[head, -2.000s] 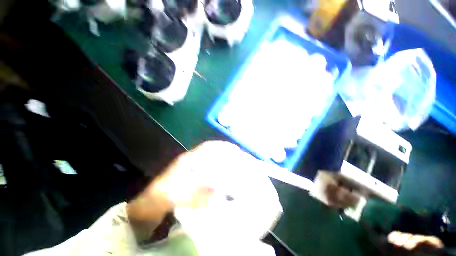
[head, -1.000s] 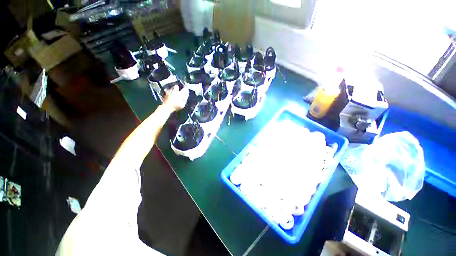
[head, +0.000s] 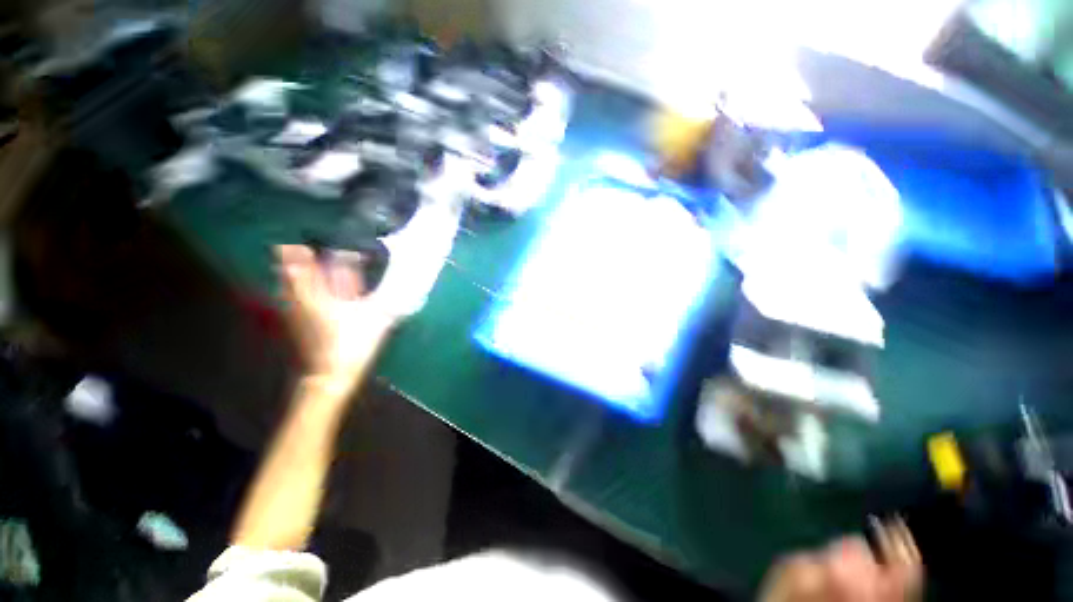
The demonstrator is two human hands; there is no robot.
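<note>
The frame is strongly blurred. My left hand point(head: 330, 312) is over the bench edge at left, fingers apart, with nothing visible in it. It is beside the nearest of the white-and-black camera housings point(head: 418, 253), grouped at the upper left; whether it touches one is unclear. My right hand point(head: 841, 570) is cut off by the bottom edge at lower right, its fingers bent. A dark tool with a yellow label point(head: 947, 461), likely the electric screwdriver, lies just above and right of it. Whether my right hand holds anything cannot be told.
A blue tray point(head: 500, 342) of overexposed white parts stands mid-bench. Right of it are a clear plastic bag point(head: 835, 218) and the pale screw feeder point(head: 806, 376). A larger blue bin point(head: 977, 218) and a yellow bottle point(head: 680, 139) are near the window. The bench's front edge runs diagonally below.
My left hand has drawn back from among the housings toward the bench's front edge, its fingers now spread. My right hand has come into view at lower right. The view has shifted.
</note>
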